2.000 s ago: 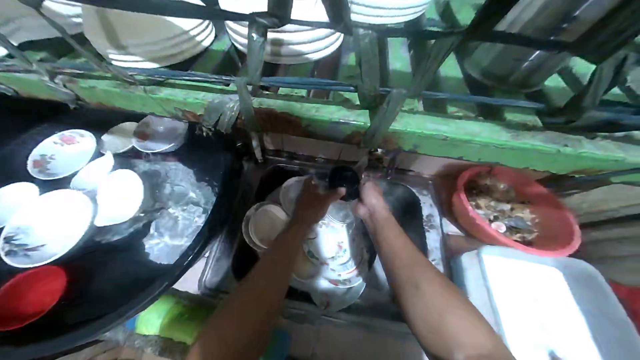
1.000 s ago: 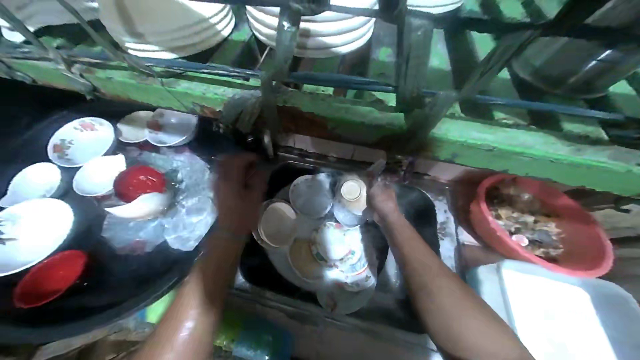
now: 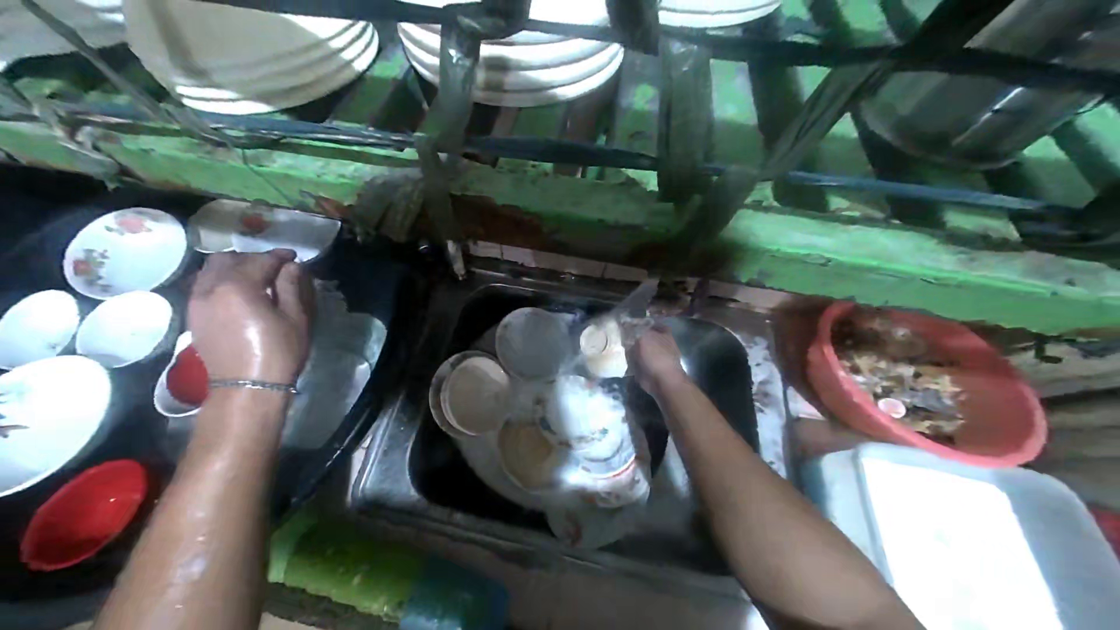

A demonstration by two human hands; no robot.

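My left hand (image 3: pixel 249 306), with a bracelet at the wrist, is over the black round surface at the left, by a floral white bowl (image 3: pixel 302 234); what lies under its fingers is hidden. A red bowl (image 3: pixel 186 376) in a white one sits beside it. Over the steel sink (image 3: pixel 385 481), my right hand (image 3: pixel 656 354) grips a small white cup (image 3: pixel 604 348), by a blurred clear streak. Beneath lie stacked dishes: a grey-white bowl (image 3: pixel 534 343), a cream bowl (image 3: pixel 475 395) and floral bowls (image 3: pixel 595 424).
White bowls (image 3: pixel 124 328) and another red bowl (image 3: pixel 85 514) stand at the left. A red basin (image 3: pixel 1006 402) with food scraps and a pale lidded container (image 3: pixel 954 534) are at the right. Behind, plates (image 3: pixel 516 66) and a metal pot (image 3: pixel 980 105) stand on a green slatted rack.
My left hand has moved left from the sink to over the black surface. A red bowl sits there among the white ones, where none showed two seconds ago. My right hand stays over the sink.
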